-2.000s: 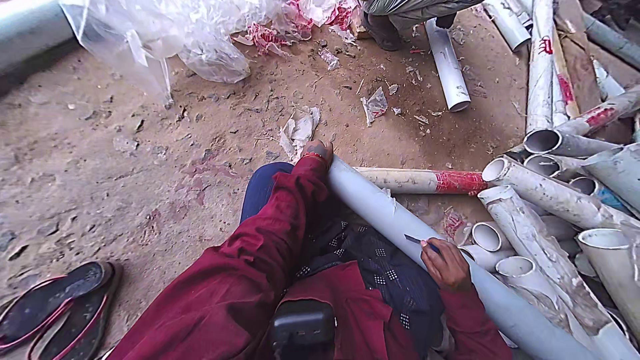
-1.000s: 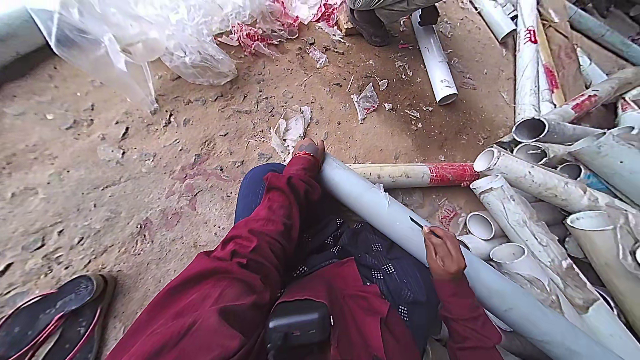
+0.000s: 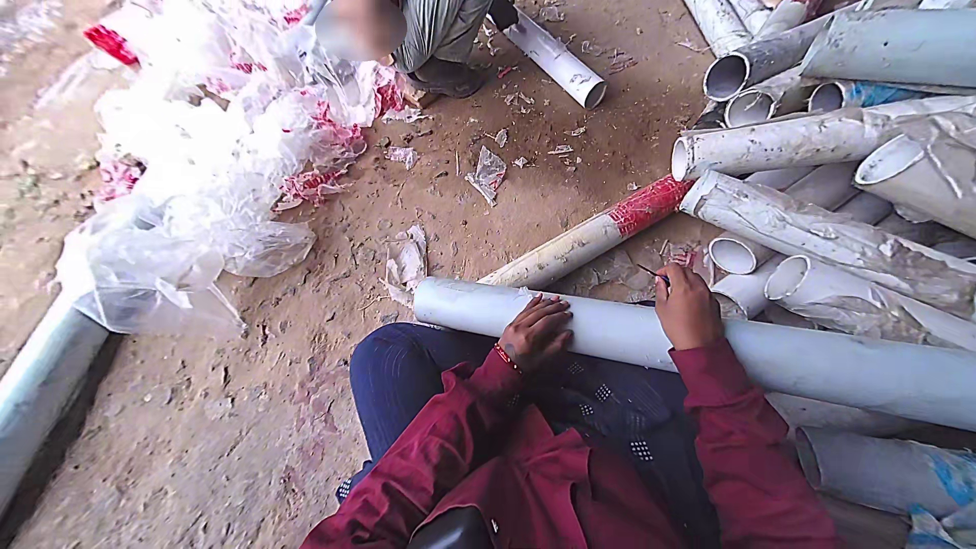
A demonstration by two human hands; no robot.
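A long pale grey plastic pipe lies across my lap, its near-left end over my knee. My left hand rests flat on top of the pipe, fingers together, a beaded bracelet at the wrist. Above the pipe, my right hand grips a thin dark pointed tool whose tip points up and left; its exact kind cannot be told. Behind the pipe, a narrower pipe with a red wrapped end lies slantwise on the ground.
Several dirty pipes are piled at the right. Crumpled clear plastic film heaps at the upper left over another pipe. A person crouches at the top beside a white pipe. Film scraps litter the ground.
My left hand has moved from the pipe's end onto its upper side, further along. The pipe now lies more level across the view, which has also shifted. The right hand still holds the tool.
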